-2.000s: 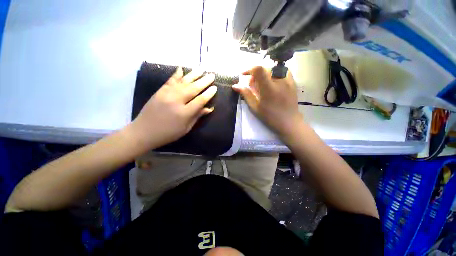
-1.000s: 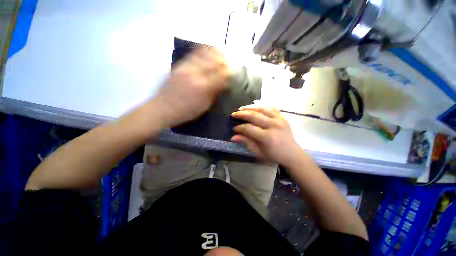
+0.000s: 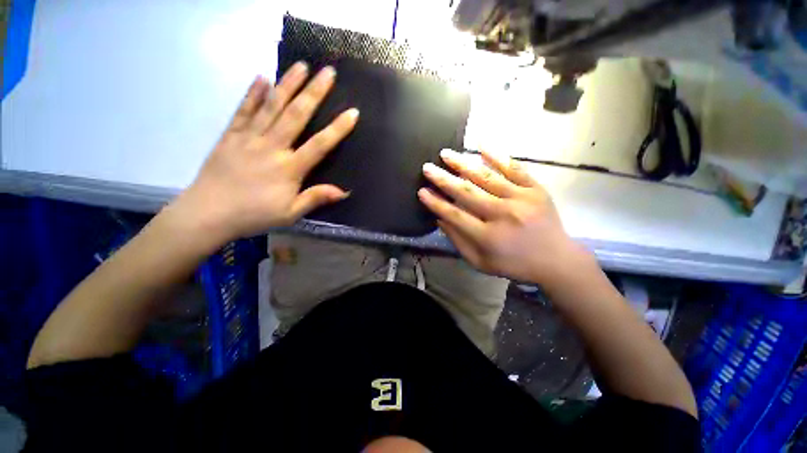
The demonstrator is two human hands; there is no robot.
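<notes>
A black panel (image 3: pixel 389 133) with rounded lower corners lies flat at the table's front edge. Its smooth side faces up, with a speckled woven strip (image 3: pixel 341 40) along the top. My left hand (image 3: pixel 270 164) lies flat on its left side, fingers spread. My right hand (image 3: pixel 495 212) rests with its fingertips on the lower right edge, fingers slightly apart. Neither hand grips the panel. The presser foot area (image 3: pixel 504 44) of the sewing machine is up and right of the panel, washed out by glare.
The white machine head (image 3: pixel 708 66) looms at the upper right. Black-handled scissors (image 3: pixel 670 133) lie right of the needle area, with a small yellow-green item (image 3: pixel 741 196) beyond. Blue crates (image 3: pixel 748 354) stand below the white table (image 3: pixel 133 106); one is at the right.
The panel, first under both hands near the needle, now lies flat and clear of it. My left hand has stopped its blurred motion and spread out. My right hand stays at the lower right edge.
</notes>
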